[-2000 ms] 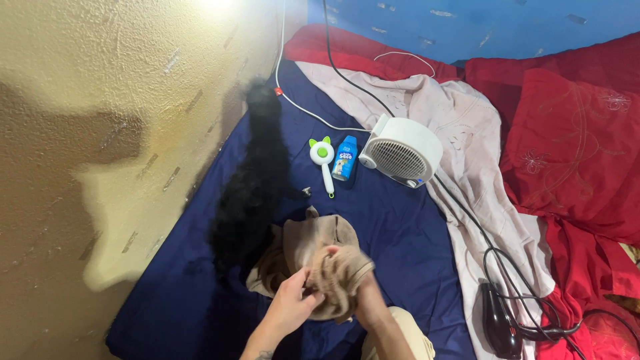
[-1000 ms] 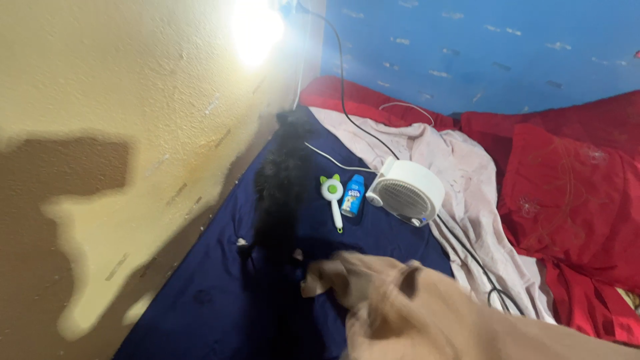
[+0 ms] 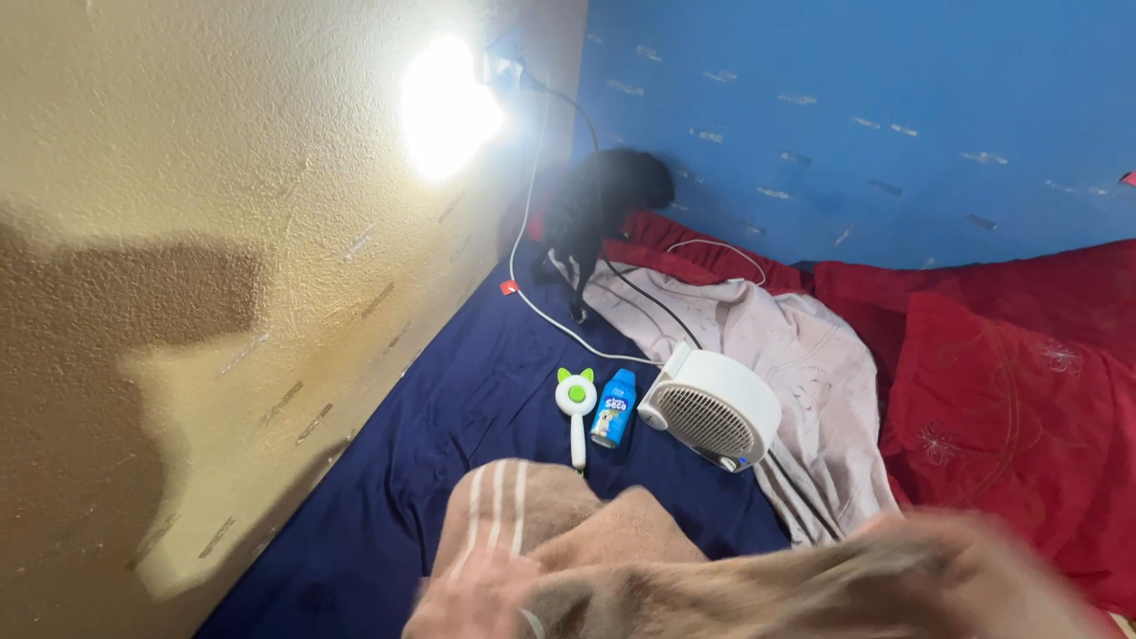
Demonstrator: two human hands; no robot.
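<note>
A brown towel with white stripes (image 3: 612, 559) spreads across the bottom of the head view, blurred on its right side. My left hand (image 3: 484, 590) is at the bottom centre, blurred, closed on the towel's edge. Of my right hand (image 3: 874, 525) only a blurred bit seems to show at the towel's upper edge; its fingers are hidden. Beyond the towel lie a white and green pet brush with cat ears (image 3: 577, 399) and a blue bottle (image 3: 614, 410), side by side. A black furry animal (image 3: 595, 209) stands in the far corner.
A white fan heater (image 3: 714, 408) rests right of the bottle on the dark blue sheet (image 3: 497, 390), its cable trailing. Pale pink cloth (image 3: 816, 355) and red bedding (image 3: 1012, 399) lie to the right. A white cord (image 3: 550, 319) runs down the corner beside a bright lamp (image 3: 451, 111).
The towel has gone from a bunch in my hands to spread out. The black animal has moved from the left part of the blue sheet to the far corner. The view has tilted upward.
</note>
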